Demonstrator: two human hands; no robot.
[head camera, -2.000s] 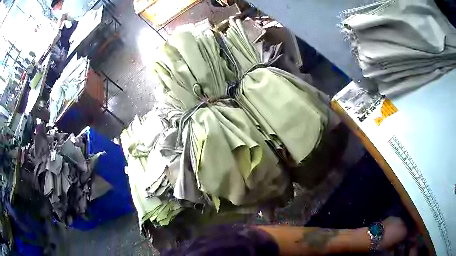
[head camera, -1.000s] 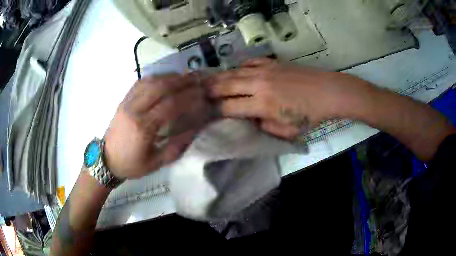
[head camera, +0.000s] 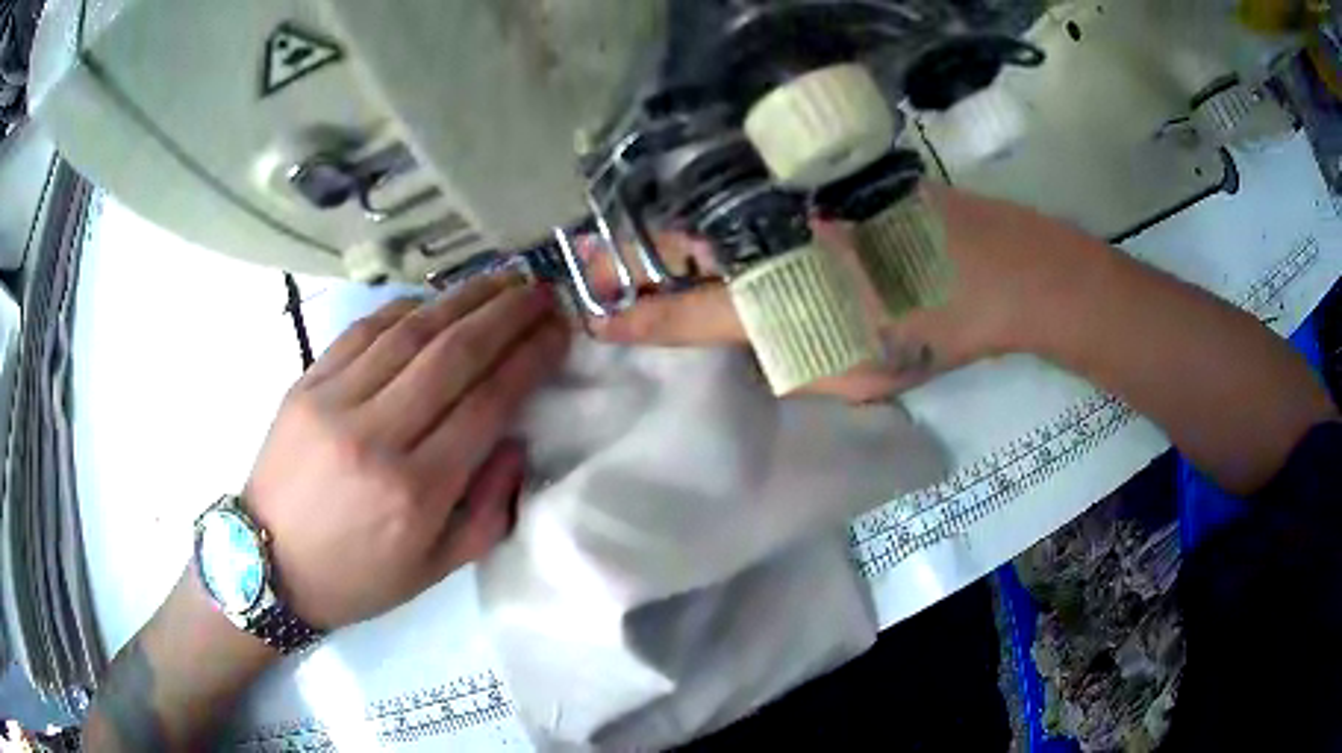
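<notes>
A light grey cut piece (head camera: 684, 515) lies crumpled at the needle area and drapes over the table's front edge. My left hand (head camera: 420, 441), with a watch on the wrist, lies on the cloth's left side, fingertips at the needle area; its thumb is bent by the cloth. My right hand (head camera: 824, 316) is at the cloth's right upper edge, partly hidden behind the cream tension knobs (head camera: 799, 321). The sewing machine head (head camera: 442, 103) stands over both hands. The presser foot and the right fingertips are mostly hidden. Whether either hand grips the cloth is unclear.
A stack of grey cut pieces (head camera: 44, 441) lies at the left. A printed ruler strip (head camera: 1001, 478) runs along the front of the white table (head camera: 162, 383). A blue crate (head camera: 1019, 647) with dark cloth scraps (head camera: 1104, 618) is below at the right.
The view has swung from the tied bundles to the machine, then moved closer to its head. Both hands remain at the needle area; the left now lies flatter, and the cloth spreads lower over the front edge.
</notes>
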